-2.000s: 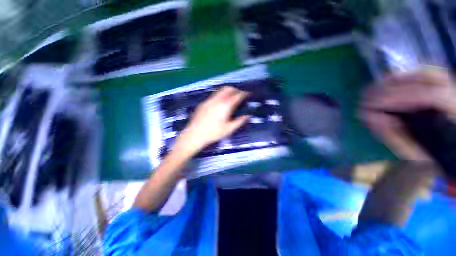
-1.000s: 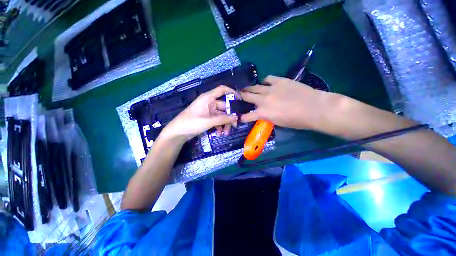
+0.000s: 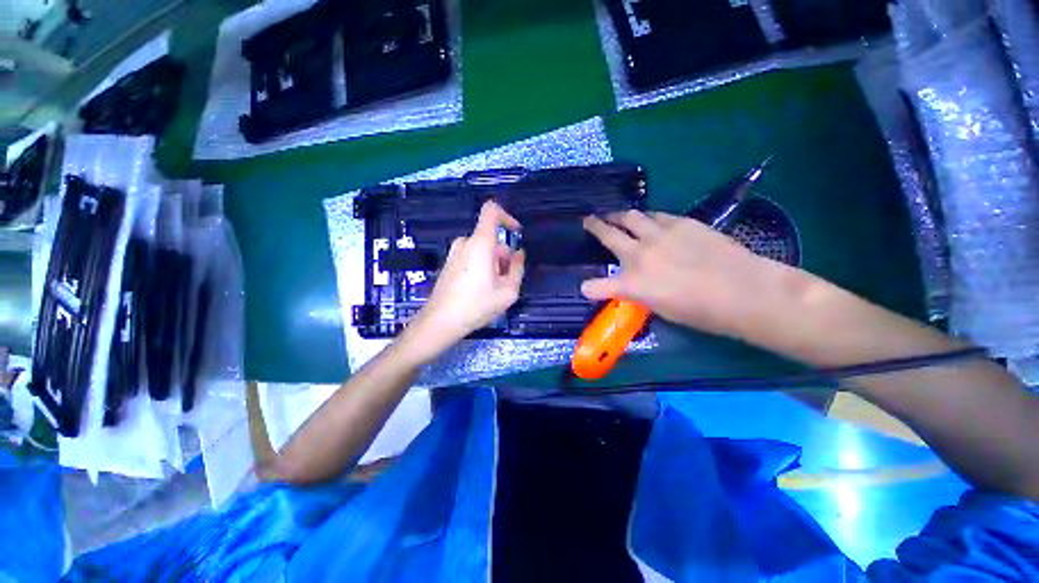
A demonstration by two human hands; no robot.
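Note:
A flat black plastic housing (image 3: 439, 205) lies on a bubble wrap sheet (image 3: 344, 233) in front of me. My left hand (image 3: 484, 268) is over its middle, with a small silvery piece pinched between thumb and fingers. My right hand (image 3: 672, 262) is at the housing's right part, fingertips on or just above a dark area. An electric screwdriver with an orange body (image 3: 610, 338) lies under my right hand, its thin tip pointing up and right. I cannot tell how firmly the hand holds it. Its black cord runs right across my forearm.
A round screw tray (image 3: 777, 233) is beside the housing, partly behind the driver. More black housings (image 3: 399, 51) lie on wrap beyond. Wrapped housings (image 3: 80, 296) stand at the left. Bubble wrap bags (image 3: 968, 148) are at the right. A blue floor (image 3: 849, 456) shows below the green bench.
My hands were close together over a white and black piece and are now apart. The left holds a small silvery piece. The view has shifted, so things appear further right.

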